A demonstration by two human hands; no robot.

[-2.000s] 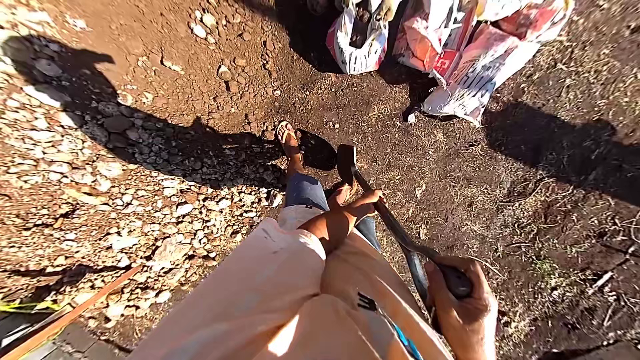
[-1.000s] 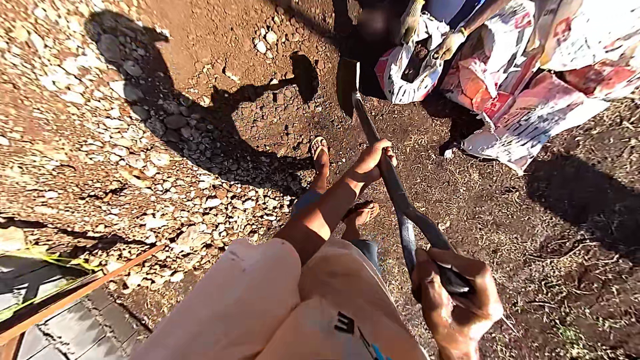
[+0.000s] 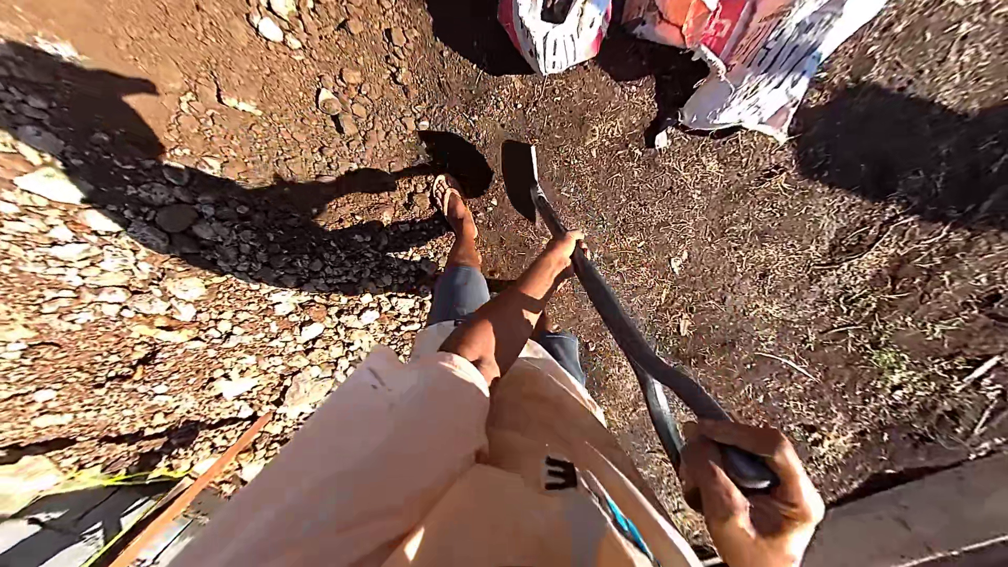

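Observation:
A shovel with a dark handle (image 3: 622, 323) runs from the upper middle down to the lower right. My left hand (image 3: 565, 250) grips the shaft close to its blade (image 3: 518, 179), which is seen nearly edge-on above the ground. At the lower right, my right hand (image 3: 748, 480) is closed around the grip end, where the handle splits into two arms. The blade hangs beside my sandalled left foot (image 3: 455, 206) and its round shadow. My other foot is mostly hidden behind my forearm.
Gravel and stones (image 3: 102, 291) cover the left side. An open bag (image 3: 555, 39) and crumpled printed sacks (image 3: 756, 71) lie at the top. A reddish-brown bar (image 3: 197, 488) slants across the lower left, near grey paving. A grey concrete edge (image 3: 921, 512) crosses the lower right corner.
The view has shifted, and the other person's hands at the bag have left it. Both my hands remain on the shovel. Its blade was beside the bag one second ago and is now farther from it.

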